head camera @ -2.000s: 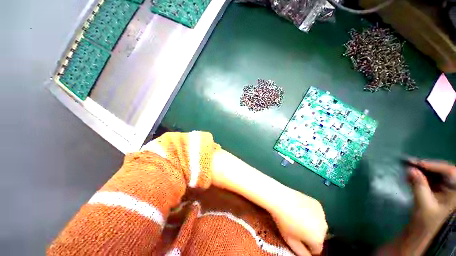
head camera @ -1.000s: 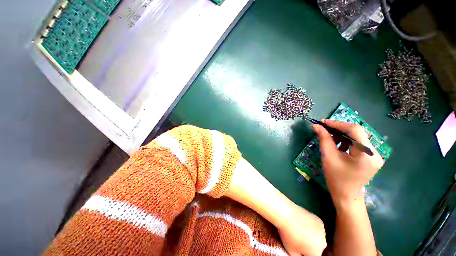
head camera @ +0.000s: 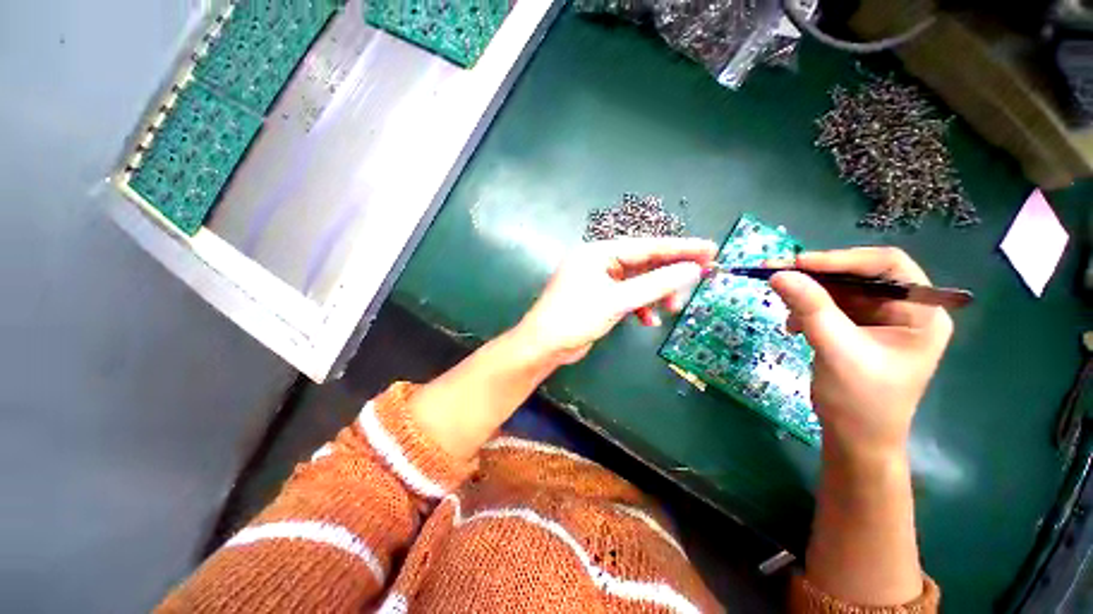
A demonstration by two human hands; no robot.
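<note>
A green circuit board panel [head camera: 749,348] lies on the dark green mat, its right part hidden by my right hand. My right hand [head camera: 869,336] holds dark tweezers [head camera: 845,283] over the panel, tip pointing left. My left hand [head camera: 623,286] is at the panel's upper left edge, thumb and forefinger pinched together at the tweezer tip. Whether a small component is between the fingertips is too small to tell. A pile of small components [head camera: 633,217] lies just behind my left hand, its near side hidden.
A pale framed tray [head camera: 270,294] with green panels stands at the left. A larger spiky component pile [head camera: 897,150] lies at the far right, a pink-white card [head camera: 1034,244] beside it. Clear bags [head camera: 717,34], a cable and a brown box [head camera: 1001,90] are at the far edge.
My left hand has risen from near my lap to the panel's upper left edge. My right hand with the tweezers has moved from the small pile to my left fingertips. The view has shifted.
</note>
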